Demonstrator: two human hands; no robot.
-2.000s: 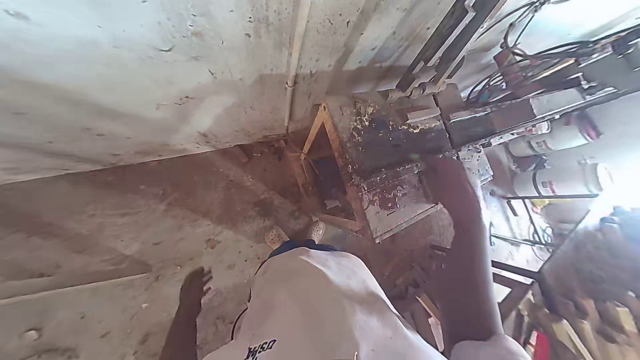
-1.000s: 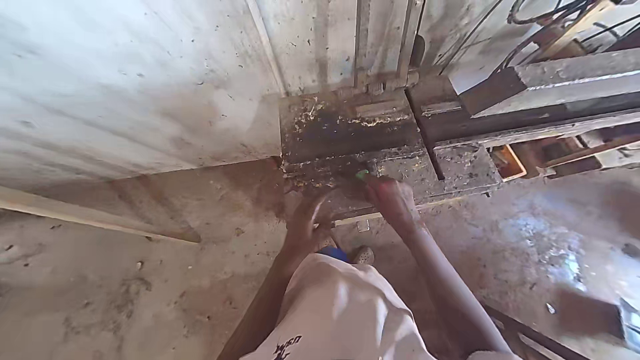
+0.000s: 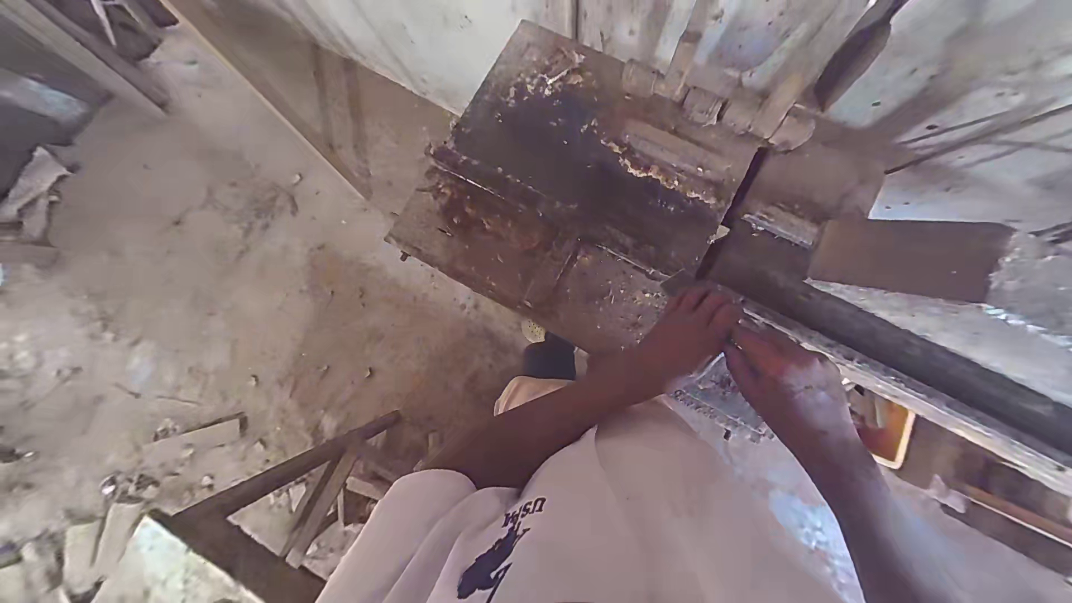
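My left hand (image 3: 691, 331) and my right hand (image 3: 783, 360) meet at the near edge of a worn, stained workbench (image 3: 569, 167). The fingertips of both hands are close together beside the dark gap that crosses the bench. Whatever may be between the fingers is too small and blurred to tell. A long dark bar (image 3: 879, 335) runs right from just beyond my right hand. A flat brown board (image 3: 913, 258) lies beyond that bar.
A pale wall (image 3: 394, 42) stands behind the bench. At the lower left is a wooden frame (image 3: 251, 486), with wood scraps (image 3: 201, 434) on the dusty floor (image 3: 209, 276). An orange-edged object (image 3: 892, 431) sits below the bench at right.
My left hand, off the bench two seconds ago, is now at its near edge beside my right hand. Both hands have moved right along the bench since one second ago. The view has turned.
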